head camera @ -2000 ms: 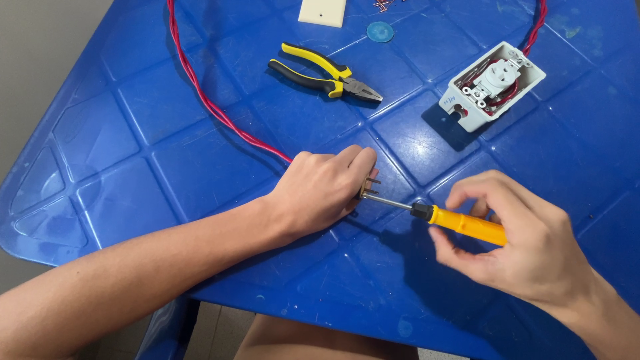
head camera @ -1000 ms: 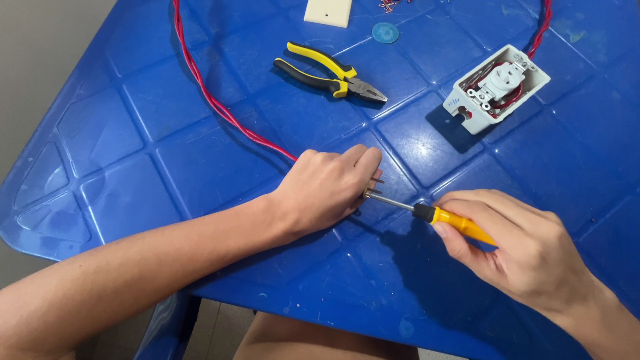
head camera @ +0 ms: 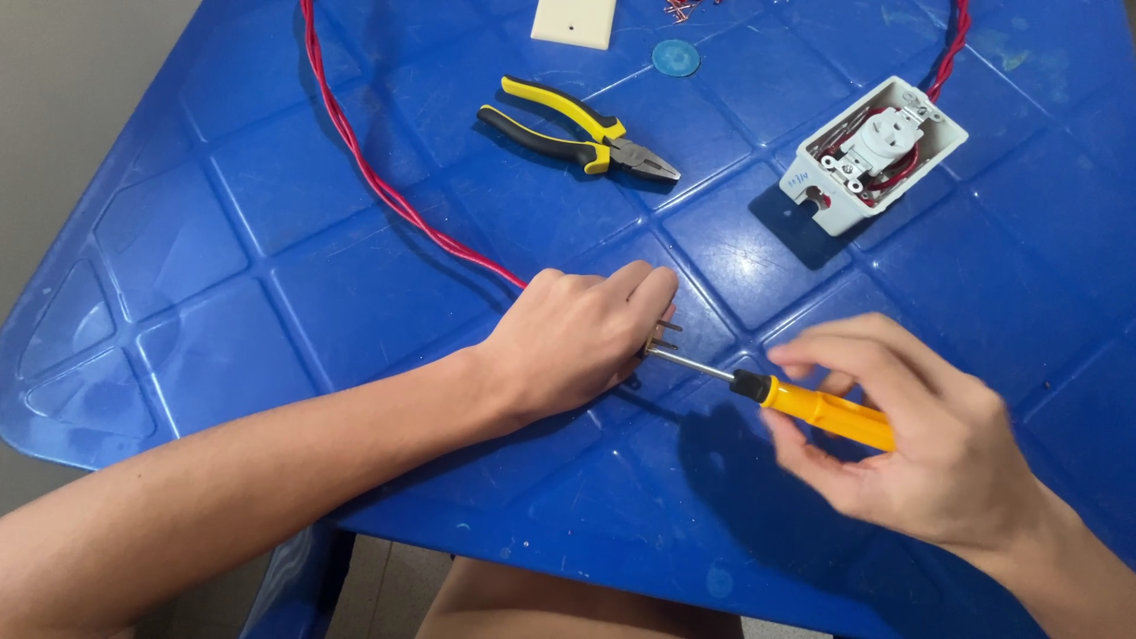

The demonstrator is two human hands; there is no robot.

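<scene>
My left hand (head camera: 590, 333) is closed around an electrical plug, of which only the metal prongs (head camera: 666, 335) and a bit of the face show past the fingers. A twisted red wire (head camera: 399, 206) runs into that hand from the upper left. The tip of a screwdriver with a yellow handle (head camera: 830, 414) rests at the plug's face beside the prongs. Around its handle my right hand (head camera: 905, 435) has the thumb on the near side and the fingers partly lifted; the palm end of the handle is hidden.
On the blue plastic table (head camera: 204, 355) lie combination pliers (head camera: 586, 133), a cream cover plate (head camera: 574, 19), a round blue disc (head camera: 676, 58) and copper-coloured wire scraps (head camera: 683, 9). A white outlet box (head camera: 874, 155) with a receptacle and red wires sits at the upper right.
My right hand's fingers, wrapped closer around the screwdriver handle one second ago, have loosened and spread. The screwdriver tip stays at the plug, and my left hand keeps its place.
</scene>
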